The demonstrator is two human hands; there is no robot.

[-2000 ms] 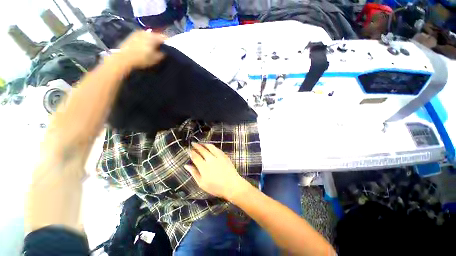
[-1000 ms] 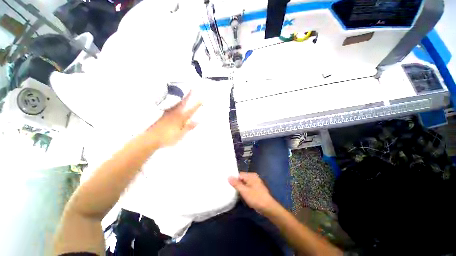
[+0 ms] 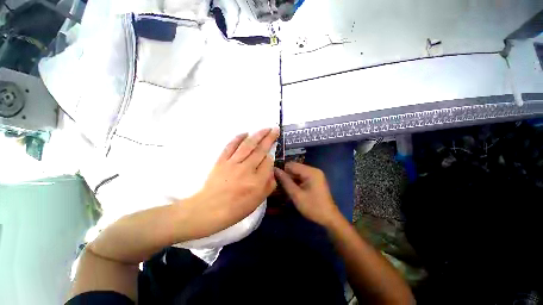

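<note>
The white quilted lining (image 3: 178,113) lies left of the needle and hangs over the table's front edge. A narrow dark seam allowance (image 3: 280,107) runs along its right edge from the presser foot (image 3: 274,33) towards me. My left hand (image 3: 241,176) lies flat on the lining near that edge, fingers slightly spread. My right hand (image 3: 303,190) pinches the dark edge just beyond the table front, close beside my left hand. The cloth between its fingertips is partly hidden.
The white machine bed (image 3: 387,71) is to the right, with a measuring tape (image 3: 381,123) along its front edge. A grey-white device with a round knob (image 3: 11,98) is at the far left. Jeans-covered legs and dark heaped cloth are below.
The black and plaid side was turned over, showing white lining. Since then, my left hand has moved down and right to the edge, and my right hand up beside it. The view is closer.
</note>
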